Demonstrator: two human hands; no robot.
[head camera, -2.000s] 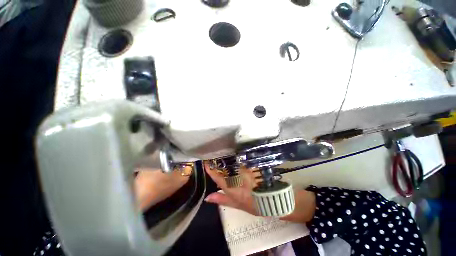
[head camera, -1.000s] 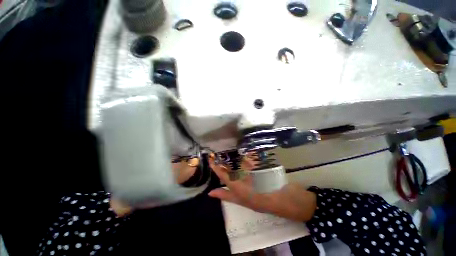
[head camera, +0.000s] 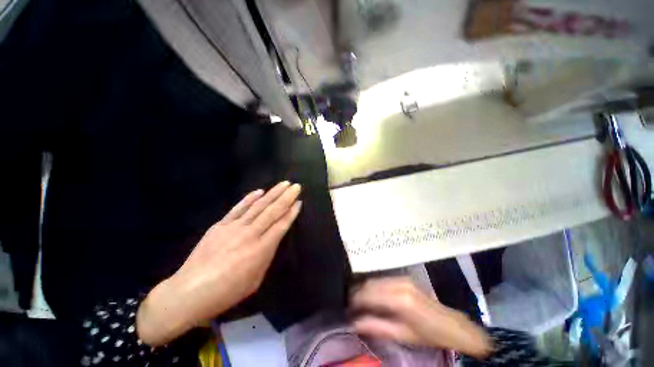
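The black garment (head camera: 129, 165) spreads over the left side and runs under the lit presser foot and needle area (head camera: 310, 123). Its right edge lies on the machine bed (head camera: 459, 215) beside the printed scale. My left hand (head camera: 229, 251) lies flat on the cloth, fingers together, pointing up toward the foot. My right hand (head camera: 401, 312) is blurred at the cloth's lower right edge, below the bed. Whether its fingers pinch the cloth cannot be told.
Thread snips (head camera: 622, 179) with red and dark handles hang at the right. A pale-sided bin (head camera: 534, 287) holding dark and white cloth stands below the bed. Blue scraps (head camera: 596, 297) lie at the lower right. Mauve cloth (head camera: 323, 340) shows at the bottom.
The view has tilted down from the machine head to the bed. My left hand now shows fully on the cloth. My right hand has moved from beside the needle down to the cloth's near edge.
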